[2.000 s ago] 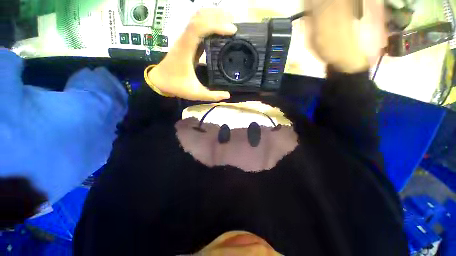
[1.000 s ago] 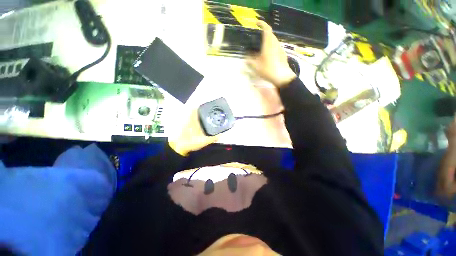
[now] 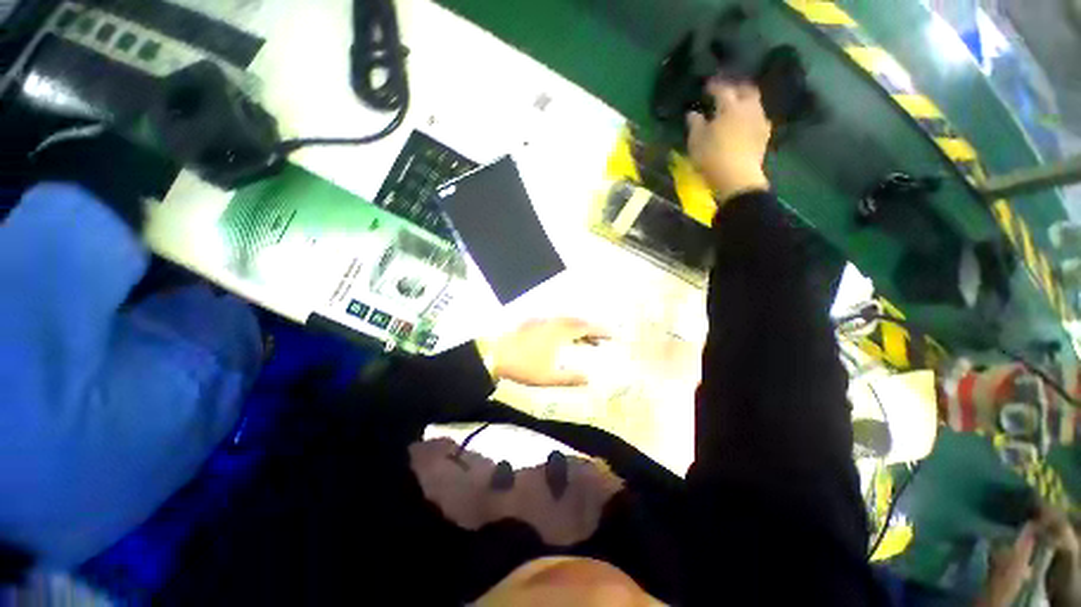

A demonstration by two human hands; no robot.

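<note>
My left hand (image 3: 545,352) lies over the white tabletop (image 3: 646,379), empty, with its fingers apart. My right hand (image 3: 731,136) reaches far forward over the green surface (image 3: 605,53). Its fingertips are at a dark corded bundle (image 3: 788,89); blur and dark shapes hide whether they grip it. A dark flat pad (image 3: 504,231) lies ahead of my left hand, overlapping a black printed panel (image 3: 415,178). A clear-framed dark fixture (image 3: 664,229) with yellow-black tape lies below my right hand.
A black cube socket (image 3: 219,131) with a coiled cord (image 3: 377,59) lies at the upper left. A printed green-white sheet (image 3: 320,243) is left. More dark corded items (image 3: 954,270) lie right. A person in blue (image 3: 107,379) is left; another person's hands (image 3: 1025,557) are lower right.
The cube socket is no longer in my left hand, which now lies on the table. My right hand has moved from over the bench fixture to the dark items beyond. The view has turned.
</note>
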